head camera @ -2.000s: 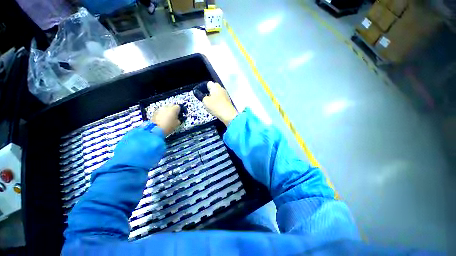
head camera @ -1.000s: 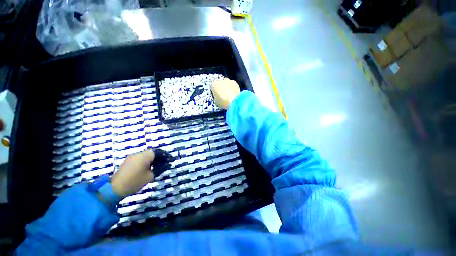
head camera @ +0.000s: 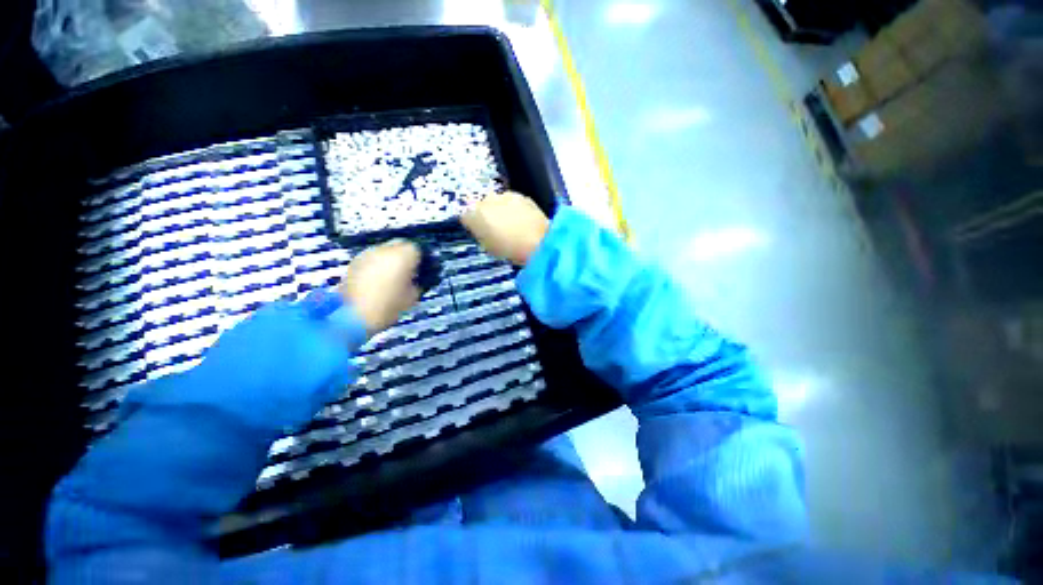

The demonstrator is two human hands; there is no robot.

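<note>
Tiny white loose pieces (head camera: 377,189) fill a shallow black small tray (head camera: 332,217), with a dark bare patch near their middle. The small tray sits on rows of narrow silver-white strips (head camera: 194,263) with dark notched edges, inside a large black tray (head camera: 538,137). My left hand (head camera: 385,283), with black on its fingertips, is over the strips just below the small tray. My right hand (head camera: 506,225) is at the small tray's lower right corner. Both hands are blurred, and whether either holds a piece cannot be told.
A crumpled clear plastic bag (head camera: 137,34) lies beyond the large tray at the upper left. The pale bench top (head camera: 377,11) shows behind the tray. To the right are a grey floor (head camera: 732,263) with a yellow line and stacked cardboard cartons (head camera: 915,80).
My left hand has moved up and right across the strips, close to the small tray. My right hand has shifted from the small tray's right side to its lower right corner. The view has shifted.
</note>
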